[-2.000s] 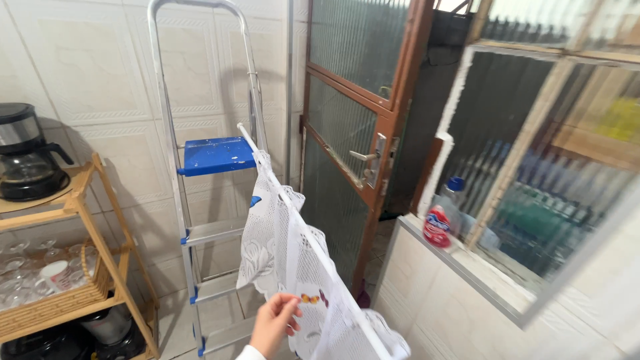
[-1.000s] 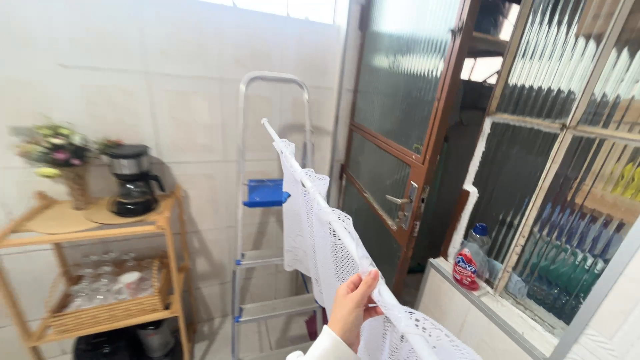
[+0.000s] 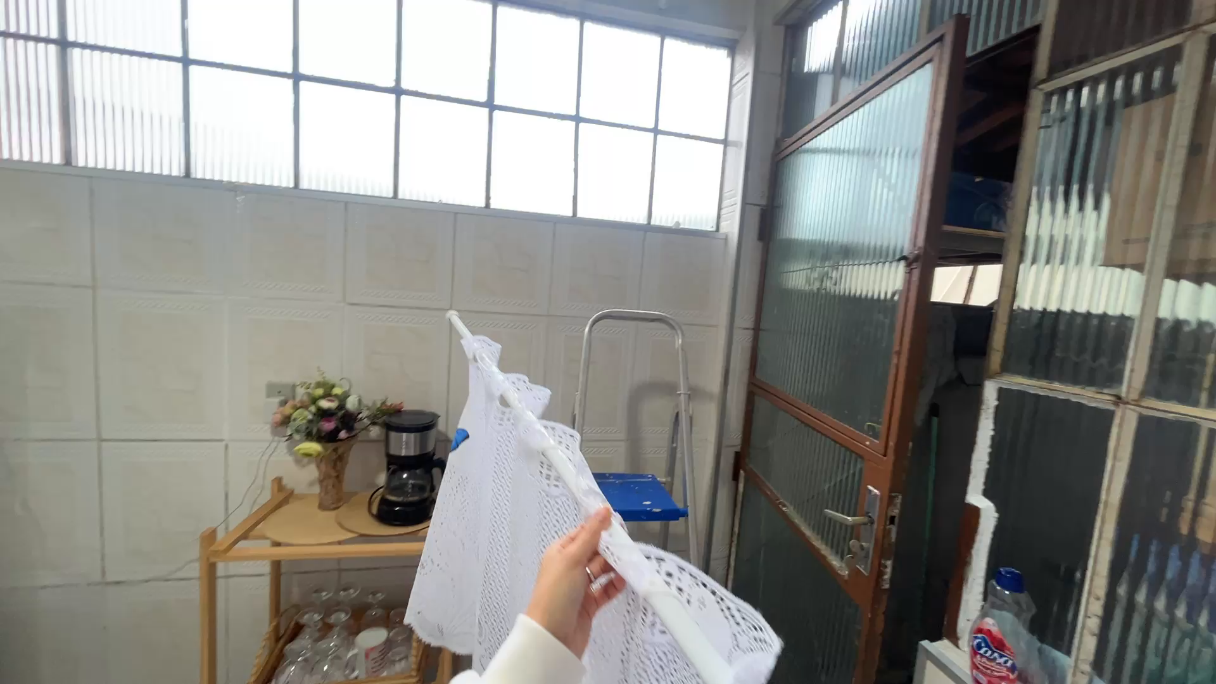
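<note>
A white lace curtain (image 3: 475,532) hangs gathered along a white curtain rod (image 3: 560,464), which slants from its far end at upper left down to the bottom edge. A small blue figure shows on the curtain's left part. My left hand (image 3: 575,579), in a white sleeve with a ring on one finger, comes up from below. Its thumb and fingers close on the curtain fabric against the rod, around the middle of its visible length. The near end of the rod runs out of view, and my right hand is not in view.
An aluminium stepladder (image 3: 682,399) with a blue platform stands against the tiled wall. Left is a wooden cart (image 3: 313,550) with a coffee maker (image 3: 410,465), flower vase (image 3: 331,465) and glasses. A brown-framed glass door (image 3: 893,475) and a bottle (image 3: 995,632) are right. A paned window (image 3: 437,142) spans above.
The view has tilted up and left, bringing the window into sight. My left hand, earlier low beside the hanging fabric, has moved up to the rod. The rod's far end now points toward the wall below the window.
</note>
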